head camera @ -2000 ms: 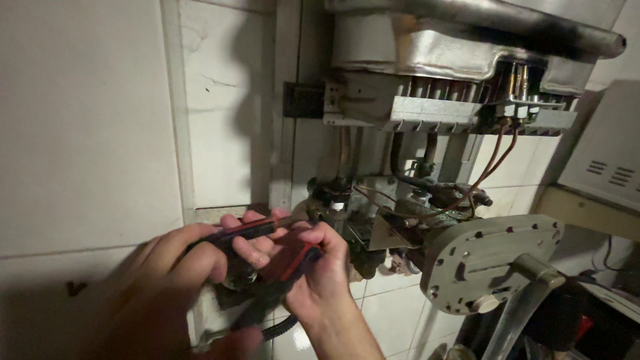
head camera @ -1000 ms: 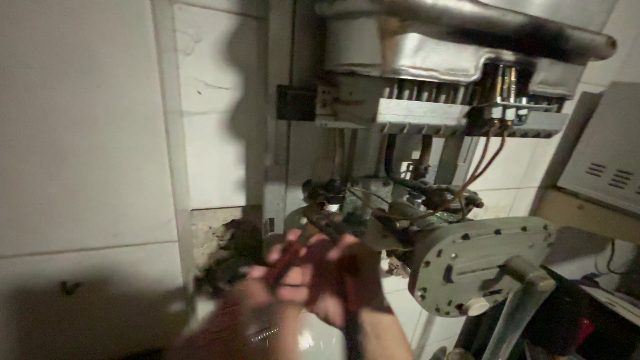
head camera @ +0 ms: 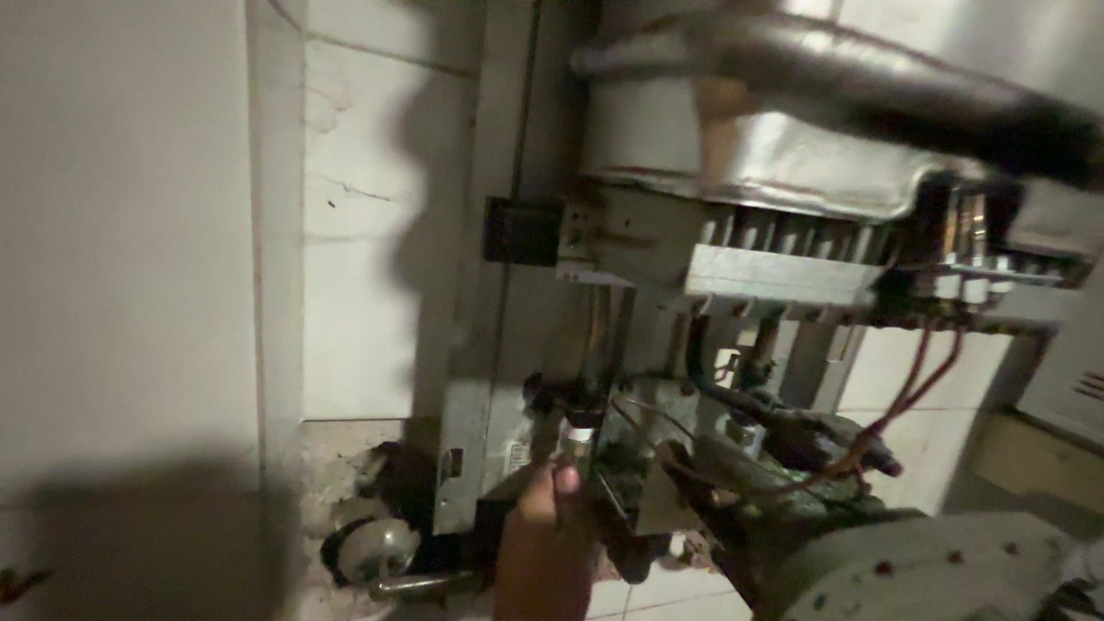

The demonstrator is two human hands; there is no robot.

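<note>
Only one hand shows, blurred at the lower middle. It appears to be my left hand (head camera: 548, 539), its fingertips up against the small fitting with a white band (head camera: 580, 434) below the water heater's burner. Whether it grips the fitting or holds a tool is not clear. Just right of the fingers is a metal bracket (head camera: 660, 483). Further right, the corroded green valve body (head camera: 819, 496) has copper-coloured wires (head camera: 910, 388) rising to the burner assembly (head camera: 785, 272). My right hand is out of view.
The dented metal heater casing (head camera: 819, 159) and a dark, sooty pipe (head camera: 854, 78) fill the upper right. A grey perforated cover (head camera: 940, 569) juts in at the lower right. A round metal fitting (head camera: 377, 549) sits in broken wall at lower left, beside a pale panel (head camera: 129, 233).
Two hands with red-and-black handled tools were together below the heater; now one hand shows, reaching upward, and those tools are not visible. The view has moved closer to the heater.
</note>
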